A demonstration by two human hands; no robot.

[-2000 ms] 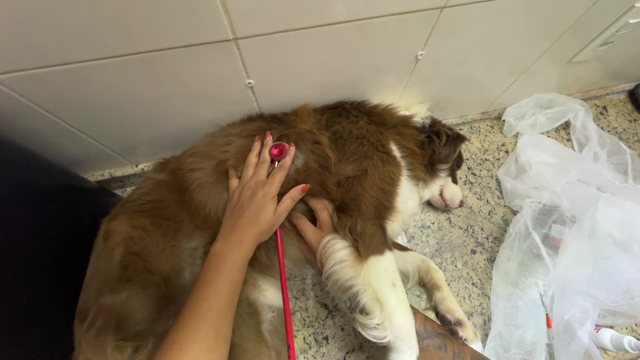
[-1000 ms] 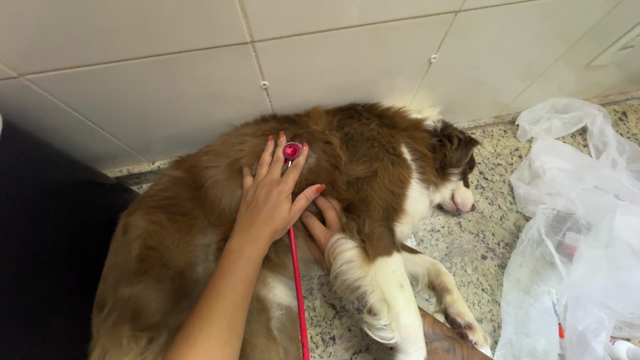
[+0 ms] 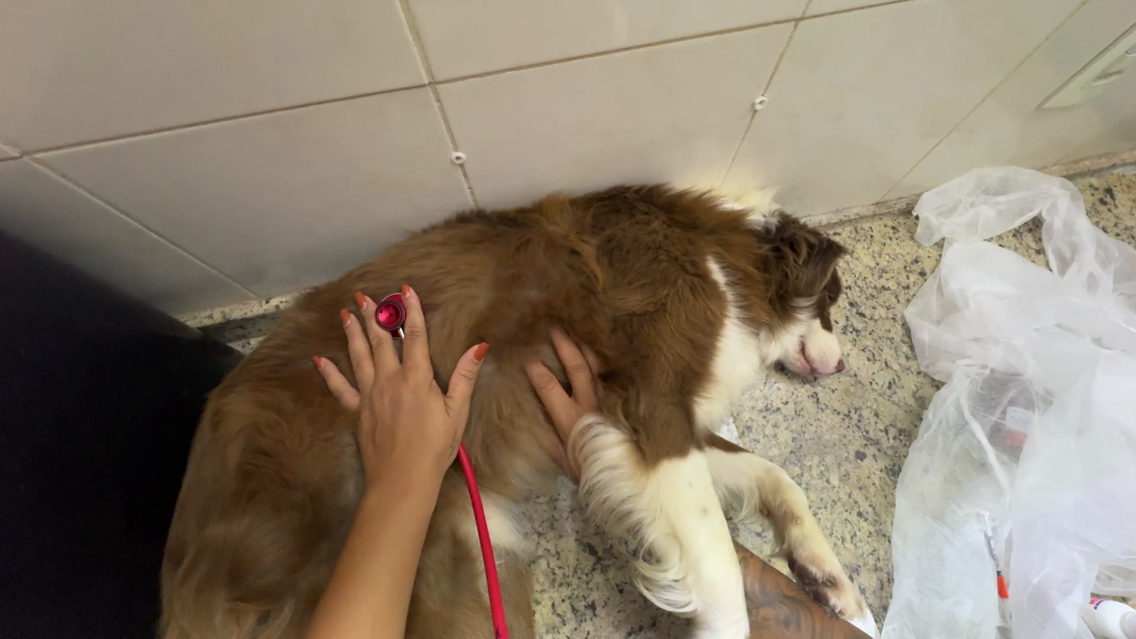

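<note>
A brown and white dog (image 3: 621,266) lies on its side with its head to the right. My left hand (image 3: 408,399), with orange nails, lies spread on its flank and holds a red stethoscope chestpiece (image 3: 390,313) between two fingers. The red tube (image 3: 484,541) runs down from beneath this hand. My right hand (image 3: 568,395) rests against the dog's chest, fingers apart, behind the upper foreleg (image 3: 701,532). Its palm and wrist are partly hidden by the dog; a tattooed forearm (image 3: 781,595) shows at the bottom right.
A tiled wall (image 3: 603,115) runs behind the dog. A dark object (image 3: 80,426) stands at the left. On the speckled stone surface (image 3: 852,399), crumpled clear plastic bags (image 3: 1003,328) lie at the right, beside a white bottle (image 3: 1109,619).
My left hand and the chestpiece have moved left along the dog's body, away from my right hand. My right hand stays at the chest.
</note>
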